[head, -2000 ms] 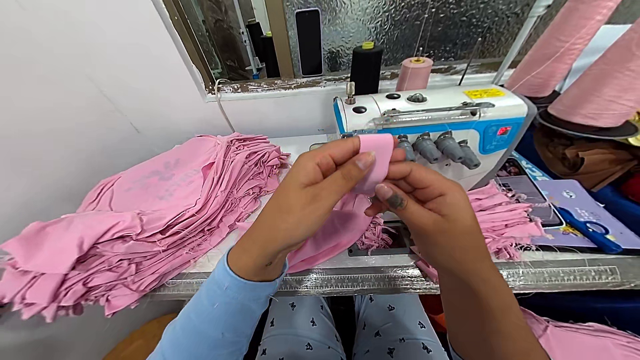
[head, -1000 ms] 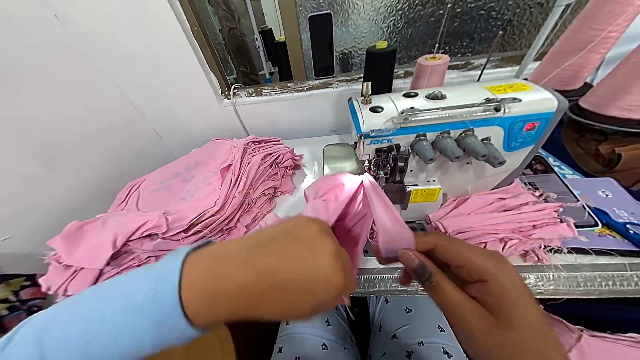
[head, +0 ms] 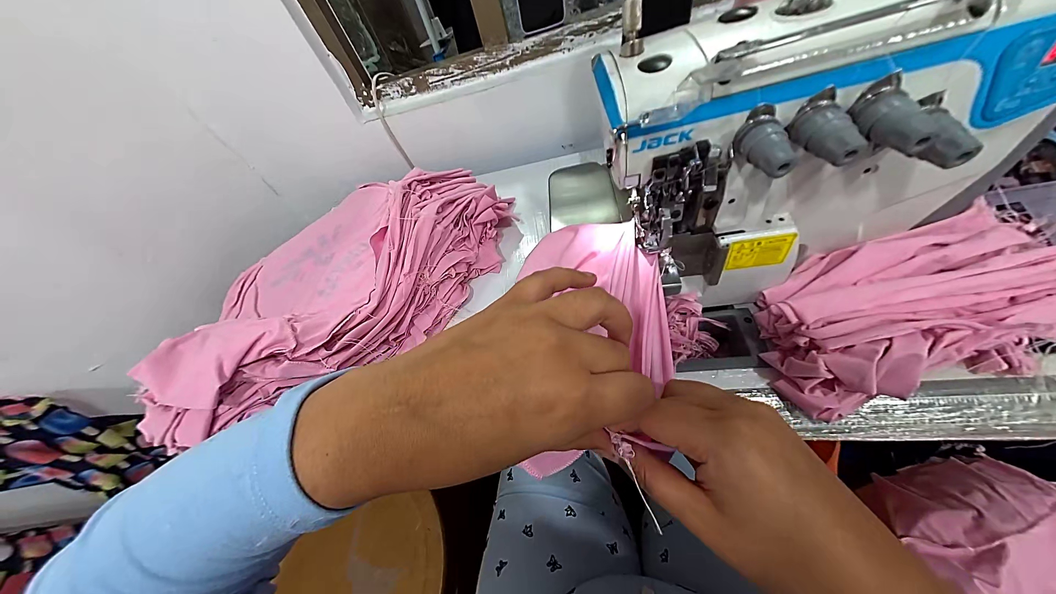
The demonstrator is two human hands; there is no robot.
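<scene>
A piece of pink fabric [head: 648, 305] runs from the needle and presser foot area of a white and blue Jack overlock sewing machine [head: 792, 157] down over the table edge. My left hand [head: 503, 379] lies across the fabric, fingers bent, gripping its lower part. Close against it, my right hand [head: 726, 462] pinches the lower edge between thumb and fingers, where loose thread ends hang down. The fingertips of both hands are partly hidden by cloth and by each other.
A stack of pink fabric pieces [head: 330, 289] lies left of the machine, against the wall. More pink pieces [head: 924, 305] are heaped at the right. The table's front edge [head: 891, 417] is covered in shiny wrap. Pink cloth [head: 973, 520] lies below it at lower right, and a round stool [head: 363, 544] stands below.
The pink piece, earlier held up folded between both hands, now reaches under the machine's presser foot area. My hands have come together at its lower end. The view has moved closer.
</scene>
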